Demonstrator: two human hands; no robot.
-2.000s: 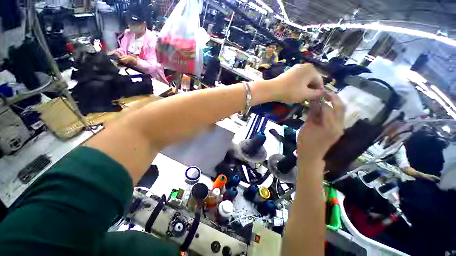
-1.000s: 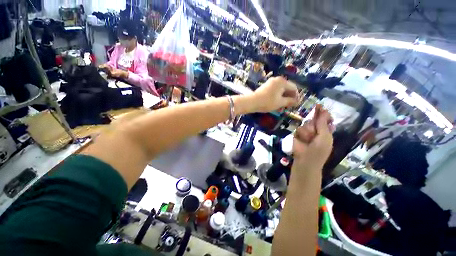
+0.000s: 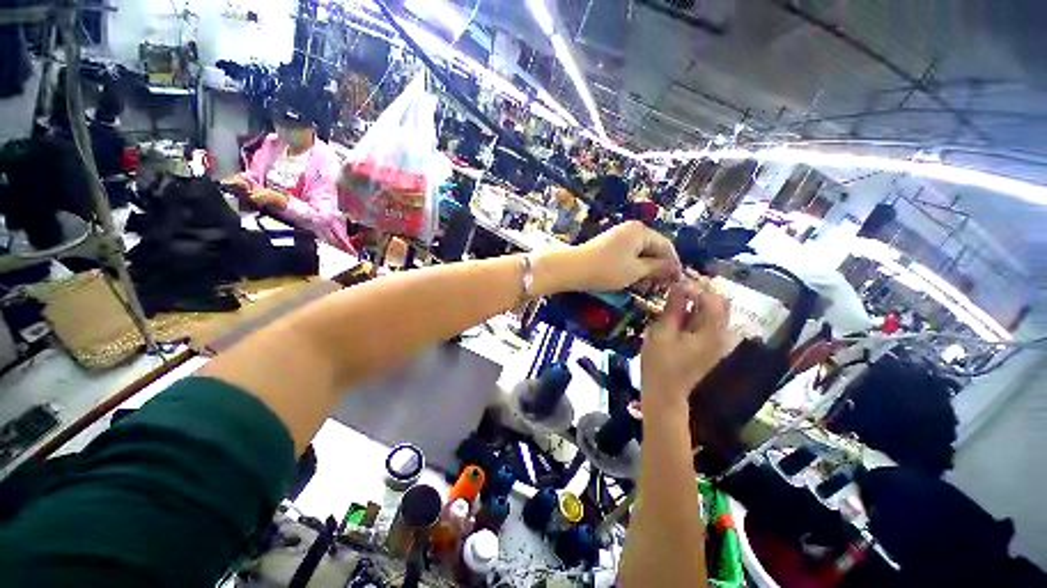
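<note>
My left hand [image 3: 626,256] reaches across from the left, with a bracelet at the wrist. My right hand [image 3: 685,333] is raised from below. Their fingertips are pinched and close together, above the thread cones [image 3: 543,396]. Anything held between them is too small and blurred to tell. The cream sewing machine [image 3: 287,559] is partly visible at the bottom, cut off by the frame edge.
Small spools, one orange [image 3: 467,482], cluster behind the machine. A grey board [image 3: 419,402] lies left of them. A white tub [image 3: 752,557] with dark cloth is at lower right. A plastic bag [image 3: 396,172] hangs ahead. A person in pink [image 3: 301,178] sits beyond dark cloth [image 3: 189,247].
My hands moved apart, then came back together at the fingertips. The view has tilted upward, so the machine has slid lower and more ceiling shows.
</note>
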